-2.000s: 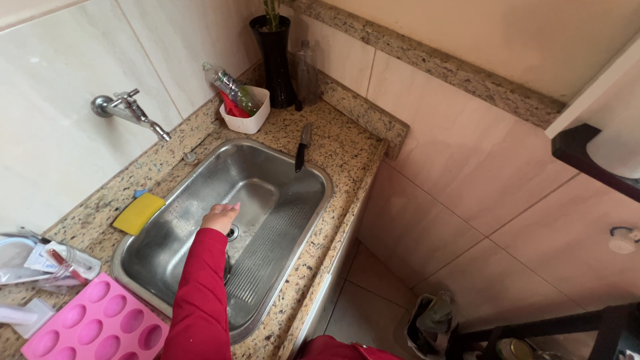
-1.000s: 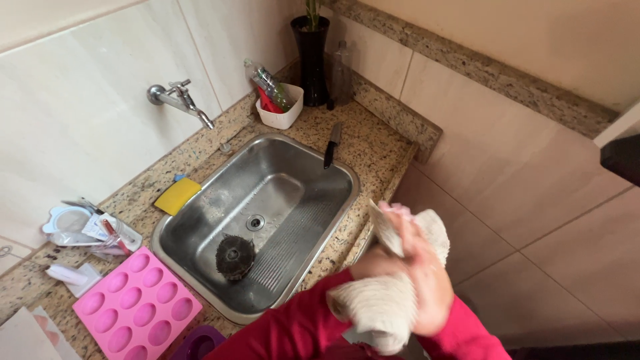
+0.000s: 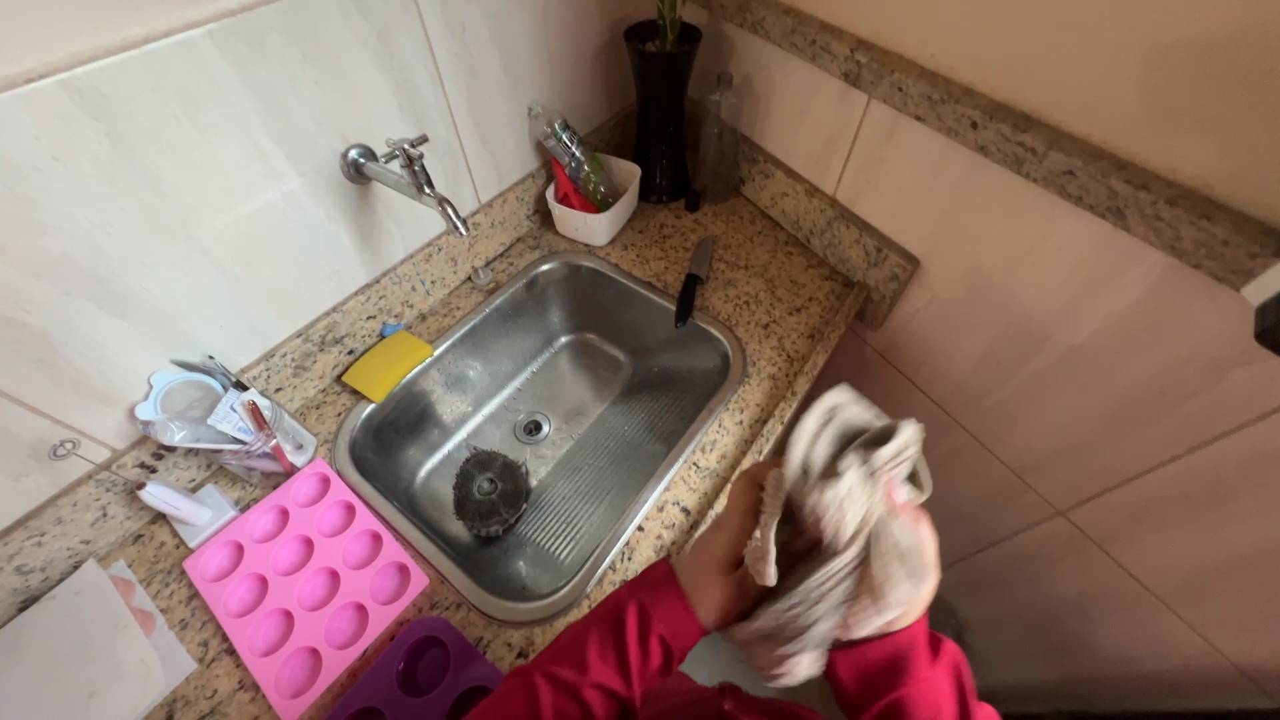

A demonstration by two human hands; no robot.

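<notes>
A crumpled beige cloth is bunched between my two hands, in front of the counter's edge and right of the steel sink. My left hand grips its left side, with the fingers partly hidden by the fabric. On the other side, my right hand is wrapped in the cloth and blurred. A round dark drain strainer or scrubber lies in the basin beside the drain. The wall faucet shows no water running.
A black-handled knife lies by the sink's far rim, a yellow sponge cloth on its left rim. Pink and purple silicone molds sit at the left. A white container and black vase stand in the corner.
Two seconds ago one hand was over the basin. Since then both hands have come to the right of the sink, holding the cloth. The dark round thing in the basin has come into full view.
</notes>
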